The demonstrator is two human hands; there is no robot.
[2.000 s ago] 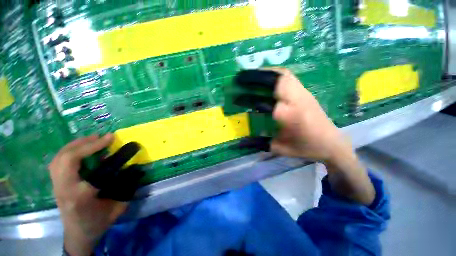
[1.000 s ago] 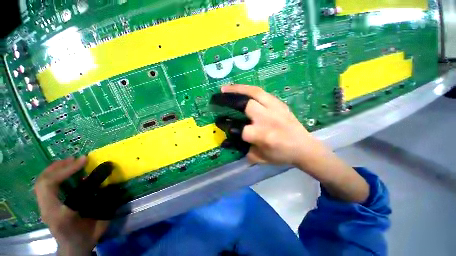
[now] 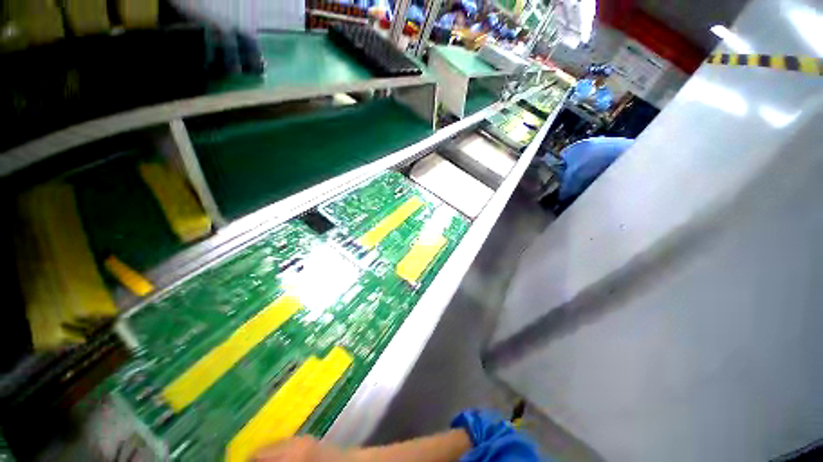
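Observation:
A large green circuit board [image 3: 194, 335] lies on the metal-railed line, tilted in view by the camera angle. A short yellow strip [image 3: 293, 406] lies along its near side. A longer yellow strip [image 3: 233, 353] lies further in on the board. My right hand [image 3: 293, 449] is at the bottom edge, at the lower end of the near strip. It is cut off and its fingers are mostly hidden, so I cannot tell whether it grips. I cannot make out my left hand; the lower left corner is blurred.
More yellow strips [image 3: 421, 259] lie on the board's far part. Yellow strip stacks [image 3: 56, 262] and a yellow-orange stick [image 3: 129, 275] are at left below the green shelf [image 3: 307, 149]. A white panel [image 3: 668, 244] stands right. A person in blue [image 3: 591, 167] is further along.
The view has swung up and along the line, showing shelves, floor and people. My right hand has moved to the bottom edge of the view, and my left hand no longer shows clearly.

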